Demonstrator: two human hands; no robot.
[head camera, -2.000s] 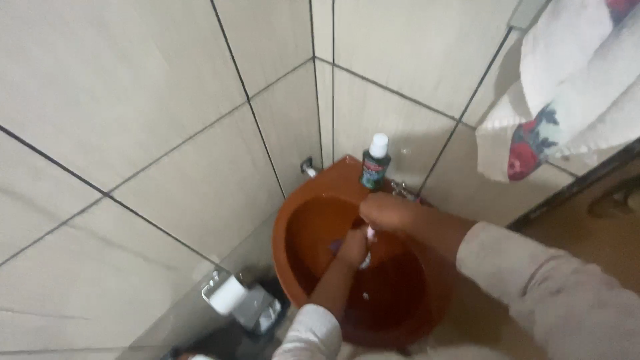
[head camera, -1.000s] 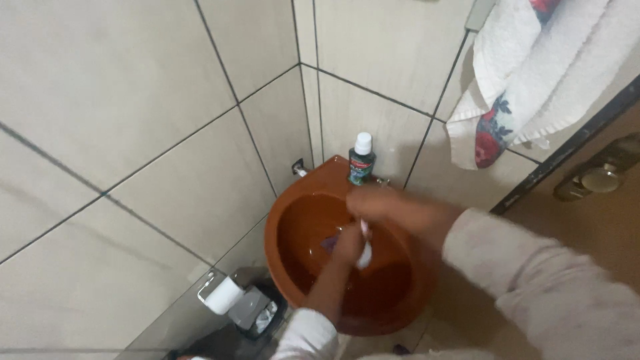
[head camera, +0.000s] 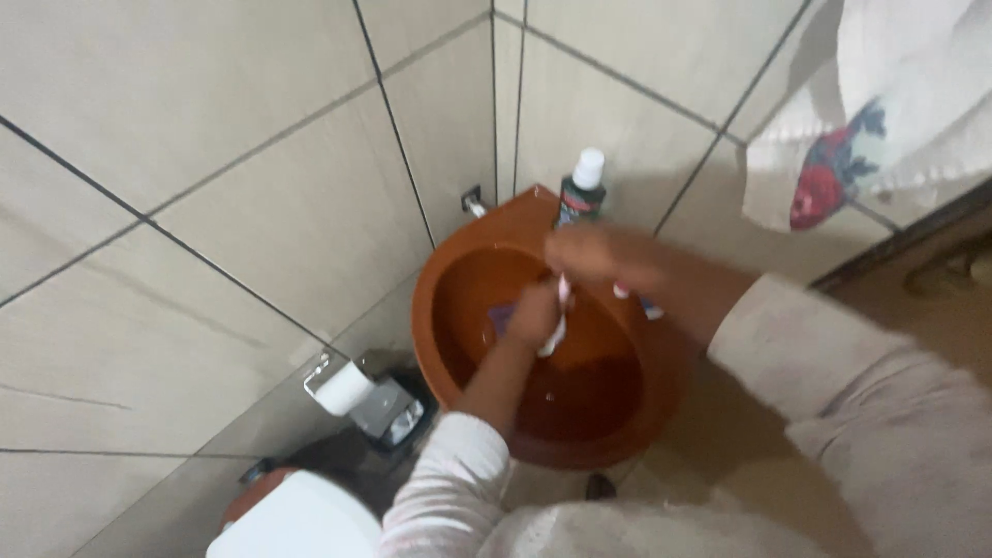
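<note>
Over a brown corner washbasin (head camera: 434, 341), my left hand (head camera: 535, 314) is closed around something purple and white; a purple part (head camera: 501, 316) sticks out on its left and a white part (head camera: 553, 338) below it. What exactly it is, blur hides. My right hand (head camera: 585, 252) is at the back of the bowl by the tap area, just above and right of the left one. A pinkish-white piece (head camera: 563, 288) shows between the two hands; whether the right hand grips it is unclear. Behind the right hand stands a dark mouthwash bottle (head camera: 583, 198) with a white cap.
A toilet paper roll (head camera: 342, 389) hangs on the left wall above a bin (head camera: 411, 418). At bottom left is a white toilet lid (head camera: 298, 519). A floral white towel (head camera: 891, 116) hangs at upper right. A small red, white and blue item (head camera: 651, 308) lies on the basin's right rim.
Both hands stay close together over the basin throughout. The view has shifted, and the toilet lid now shows at bottom left.
</note>
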